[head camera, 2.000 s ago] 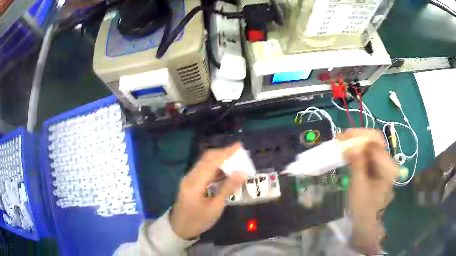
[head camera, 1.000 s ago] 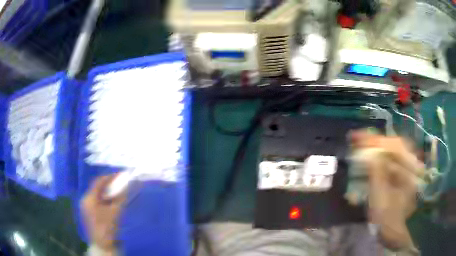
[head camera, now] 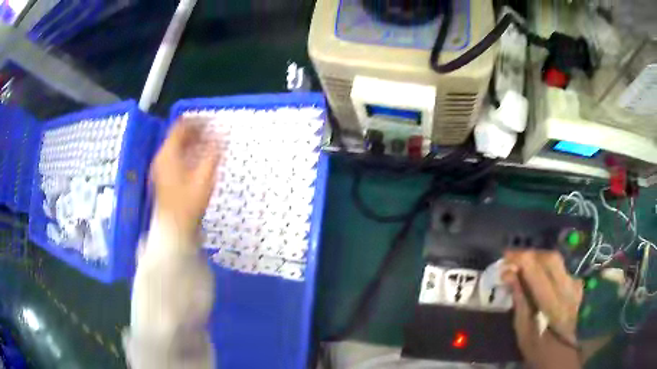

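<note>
My left hand (head camera: pixel 184 173) is blurred over the upper left of the white power adapters (head camera: pixel 266 180), which stand in dense rows in a blue plastic tray (head camera: pixel 317 216). Its fingertips are not clear, so I cannot tell if it holds an adapter. My right hand (head camera: pixel 544 303) is at the right end of the white socket outlet (head camera: pixel 459 286), fingertips by the rightmost socket. A pale plug with a thin dark cable, the output test lead (head camera: pixel 542 321), shows under its palm. The outlet is on the black fixture box (head camera: pixel 432 328), with a red light lit.
A second blue tray (head camera: pixel 126 187) with rows and loose adapters is farther left. A beige vented box (head camera: pixel 403 79) and a cream instrument (head camera: pixel 598 137) are at the rear. Black cords (head camera: pixel 382 267) lie between tray and fixture. White cables (head camera: pixel 630 238) lie at right.
My left hand has moved from the fixture to the tray's lower part, then up over the adapter rows. My right hand has moved to the socket outlet. The view has swung left.
</note>
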